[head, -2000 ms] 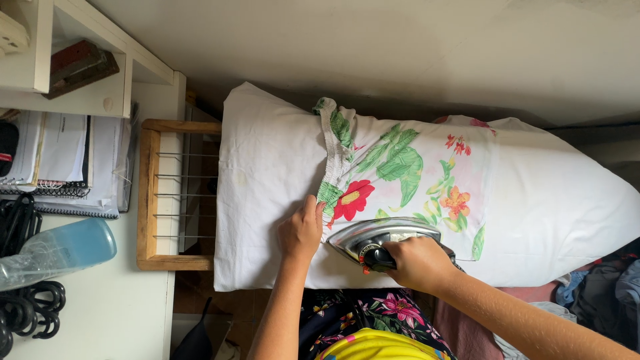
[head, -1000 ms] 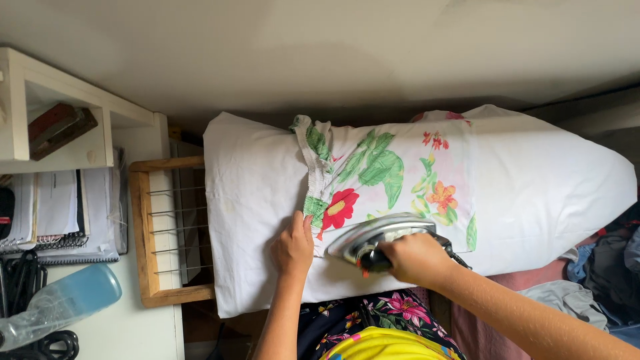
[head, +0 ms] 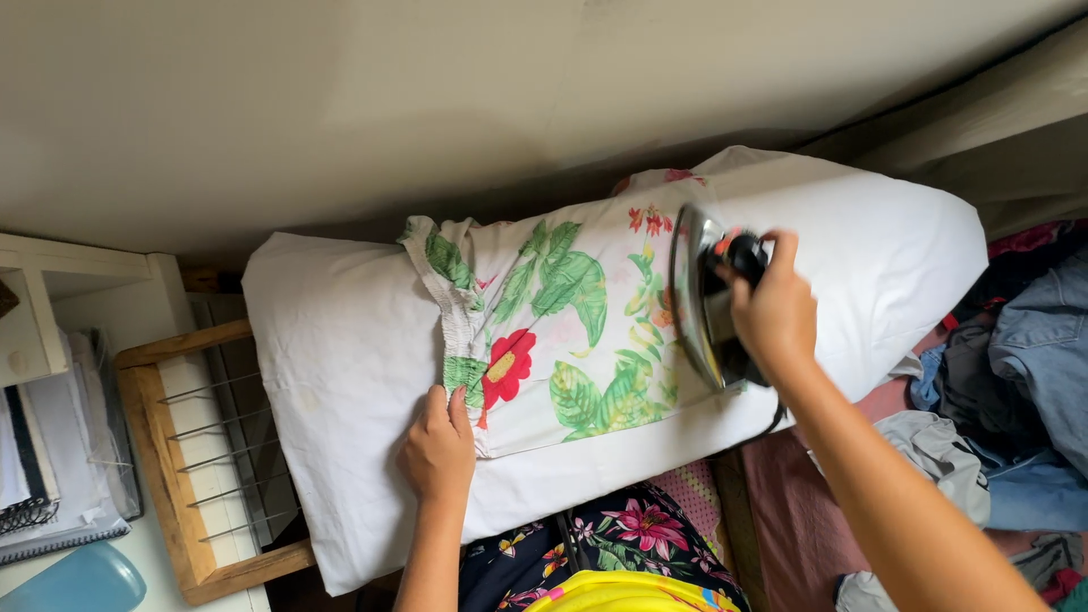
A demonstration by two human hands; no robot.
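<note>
A white garment (head: 531,323) with green leaves and red and orange flowers lies across the white-covered ironing board (head: 357,357). My left hand (head: 440,442) pinches the lower end of its gathered elastic band. In my right hand (head: 775,314) is the handle of a clothes iron (head: 701,297). The iron stands crosswise at the garment's right end, its tip toward the wall; its soleplate is hidden, so full contact with the cloth cannot be told. A black cord runs from its heel below.
The board's wooden end frame (head: 153,442) with metal wires is at left, beside a white desk with spiral notebooks (head: 68,501) and a blue bottle (head: 81,582). Piled clothes (head: 977,408) lie at right on a pink cloth (head: 790,518). The wall (head: 510,110) runs behind the board.
My right hand has moved the iron from the garment's lower edge near my left hand to its right end and turned it tip-away. My left hand stays at the band. The view has tilted.
</note>
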